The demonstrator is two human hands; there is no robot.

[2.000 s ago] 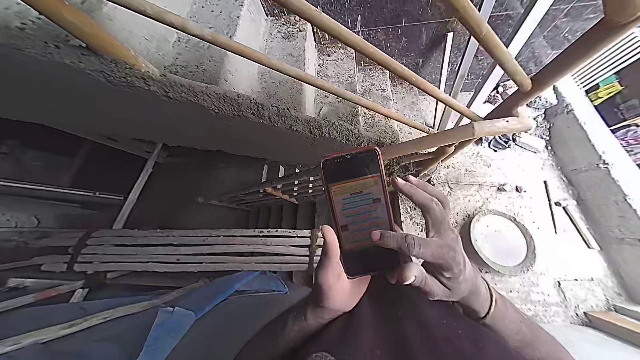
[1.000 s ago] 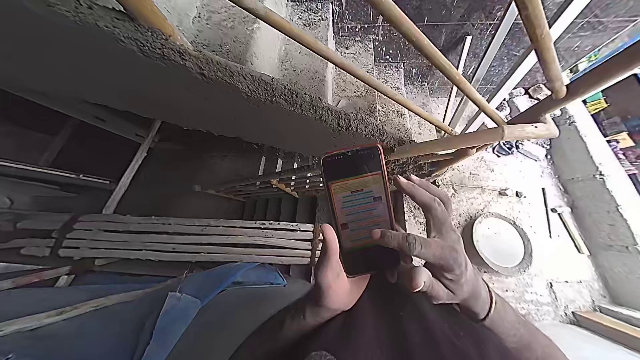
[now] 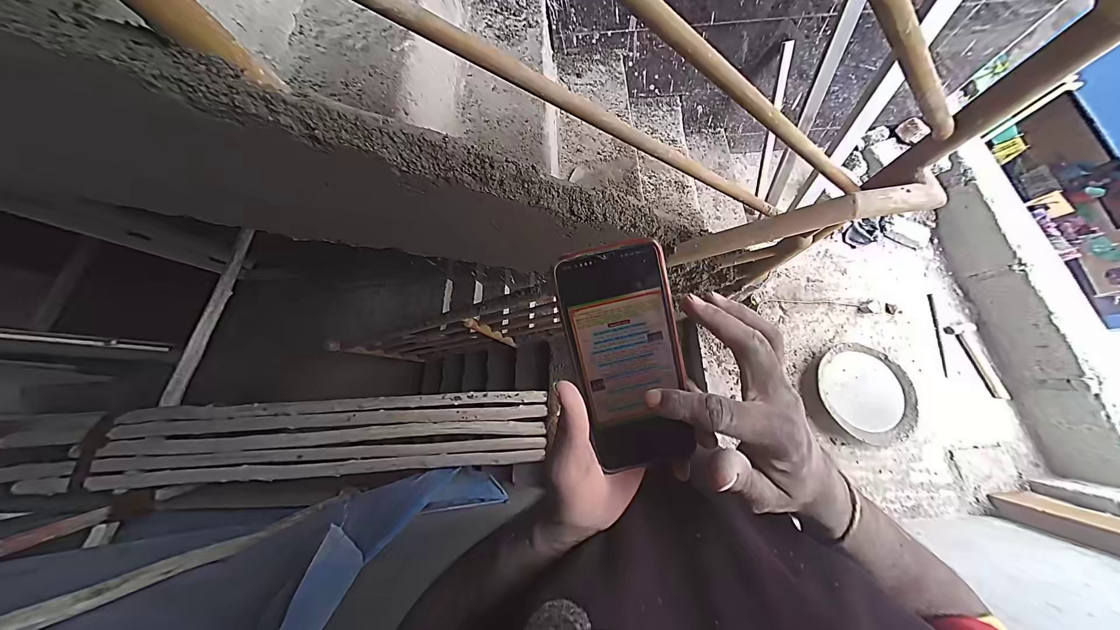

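Observation:
A smartphone in a red case stands nearly upright at the middle of the view, its screen lit with a page of coloured lines of writing. My left hand holds it from below, the thumb along its left edge. To the right of the phone is my right hand, its index fingertip on or just over the lower right of the screen. The other fingers are spread beside the case, and a thin band circles the wrist. Whether those fingers touch the phone's back is hidden.
Yellow railing bars cross above the phone, with rough concrete steps behind. Wooden slats and a blue sheet lie at lower left. A round basin and a hammer-like tool rest on the floor at right. Stairs descend beneath.
The view has shifted slightly against the railing and stairs. Both hands keep nearly the same pose on the phone.

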